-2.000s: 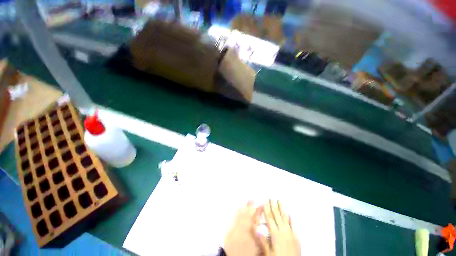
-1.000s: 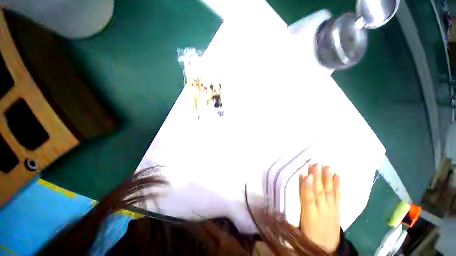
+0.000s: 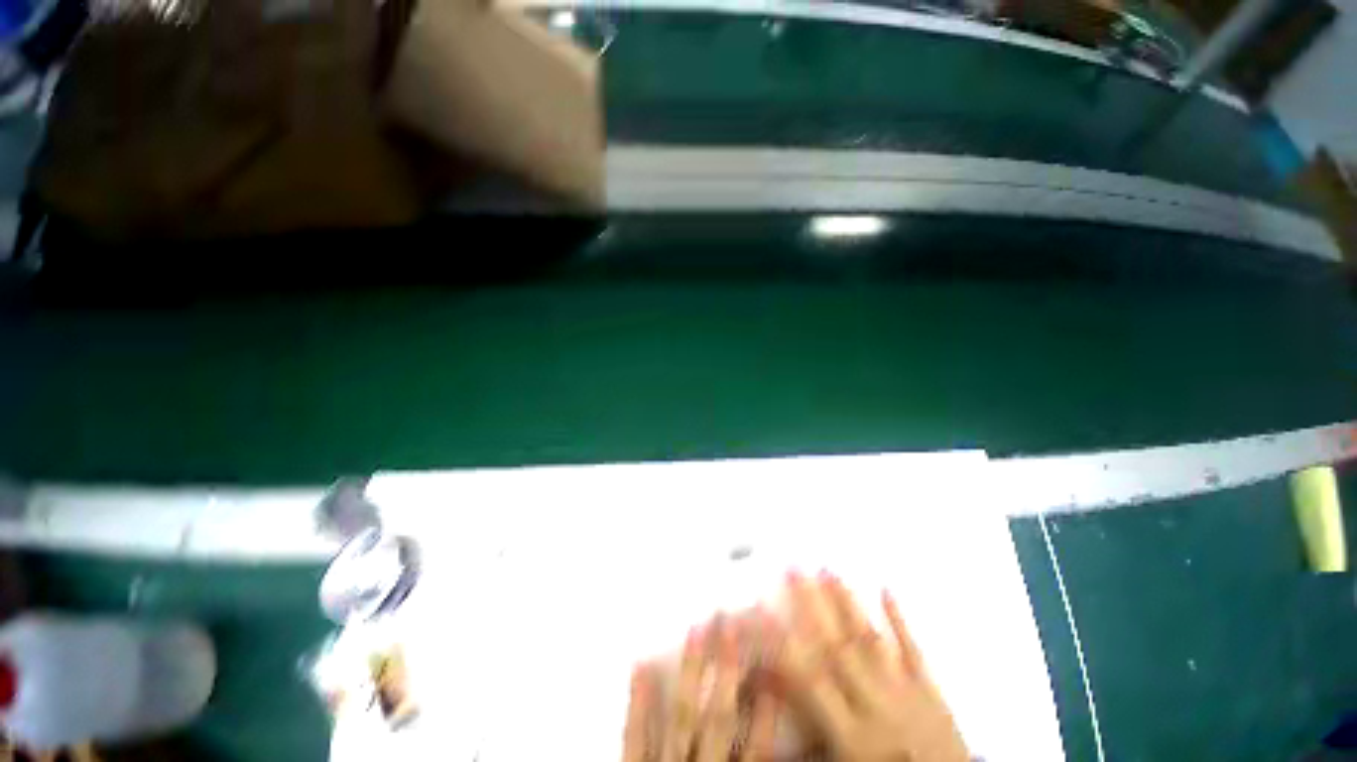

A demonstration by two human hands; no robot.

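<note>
My left hand [image 3: 703, 694] and my right hand [image 3: 863, 673] are close together at the bottom centre, over the white sheet [image 3: 595, 521]. Both are blurred and cut off by the lower edge. Their fingers point forward, and the right hand's fingers are somewhat apart. Whether anything white is under or between them cannot be told against the bright sheet. A small dark mark lies on the sheet just beyond the fingers. At the sheet's left side stand a clear-grey dispenser [image 3: 369, 575] and, nearer me, small gold and dark pieces [image 3: 392, 686].
A white squeeze bottle [image 3: 107, 677] with a red cap shows at the lower left. A green belt [image 3: 714, 350] runs across behind the sheet, with a brown open carton [image 3: 238, 134] on its far left. A pale-yellow roll [image 3: 1319, 518] is at the right edge.
The head view has swung up from the close look down. My left hand is now visible beside my right. The housing's layered edges, seen a second ago beside my right hand, cannot be made out.
</note>
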